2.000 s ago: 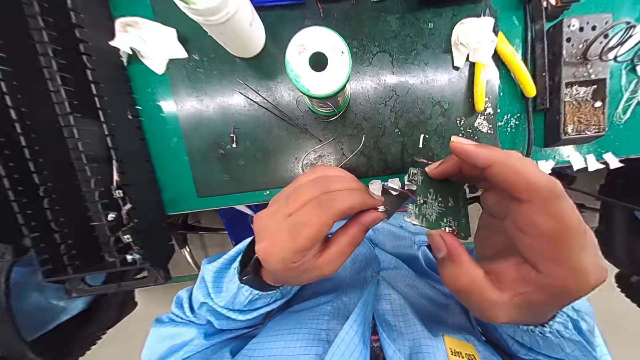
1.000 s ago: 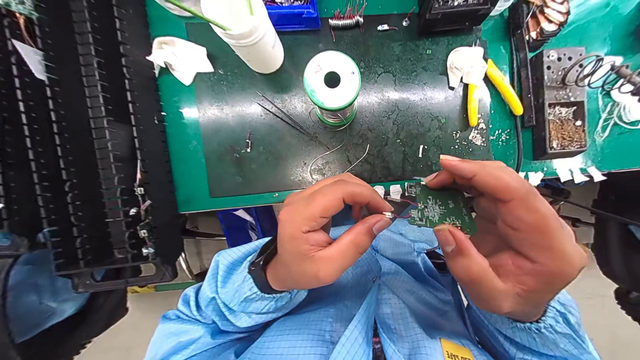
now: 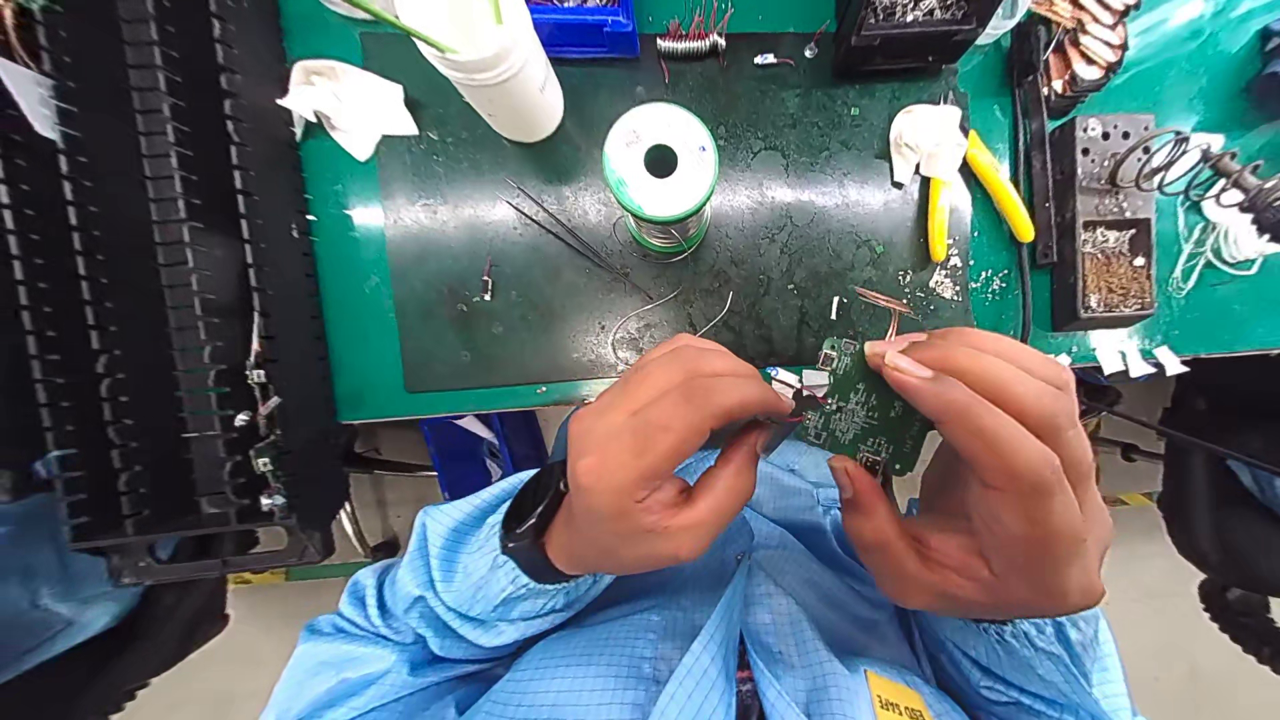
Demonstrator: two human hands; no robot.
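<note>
A green circuit board is gripped at its edges between the thumb and fingers of my right hand. Copper-coloured wires stick out beyond its top edge. My left hand, with a black band at the wrist, pinches a small dark part at the board's left side; thin red and dark wires run between it and the board. My fingers partly hide that part. Beyond my hands stands a spool of solder wire, its loose end curling on the dark mat. Black tweezers lie left of the spool.
Yellow-handled pliers lie at the mat's right, near a soldering iron stand. A white bottle, a crumpled tissue, a blue bin and a black bin stand farther back. A black slotted rack fills the left.
The board has turned in my right hand and shows more of its face, with the copper-coloured wires now in sight at its top. My left hand stays at its left side.
</note>
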